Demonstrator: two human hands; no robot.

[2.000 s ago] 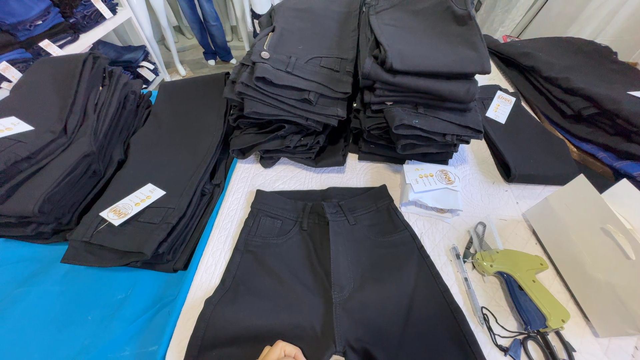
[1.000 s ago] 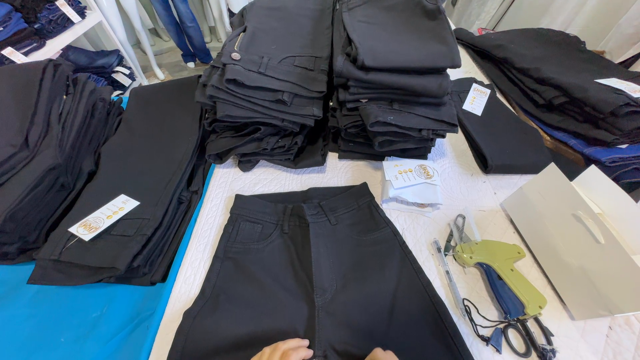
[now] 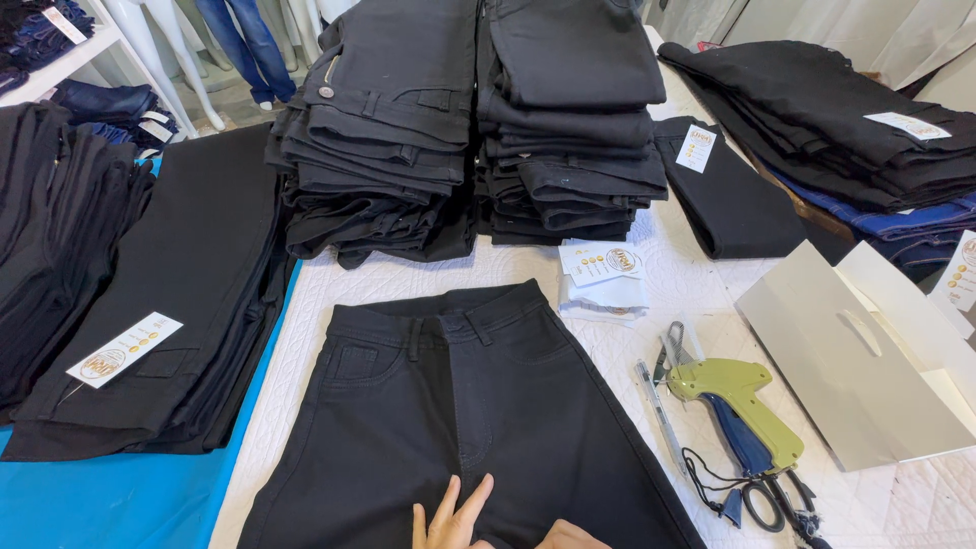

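A pair of black trousers [image 3: 396,435] lies front up on the white quilted cloth, waistband away from me. My left hand [image 3: 451,518] rests on the trousers below the fly, fingers spread, holding nothing. Beside it to the right, my right hand [image 3: 570,536] touches the fabric, mostly cut off by the bottom edge; its fingertips are hidden. Right of the trousers lie a green tagging gun [image 3: 732,396], a clear pen [image 3: 662,415] and black-handled scissors [image 3: 762,507]. Printed hang tags [image 3: 602,274] sit in a small stack beyond the waistband.
Two tall stacks of folded black trousers [image 3: 389,99] stand at the back. More tagged black trousers [image 3: 175,290] lie at left, partly over a blue cloth [image 3: 99,499]. At right are an open white box [image 3: 846,366] and a pile of black trousers [image 3: 823,114] over blue jeans.
More of my left hand shows now, its fingers spread on the trousers. My right hand has come further into view. The trousers remain laid out front up.
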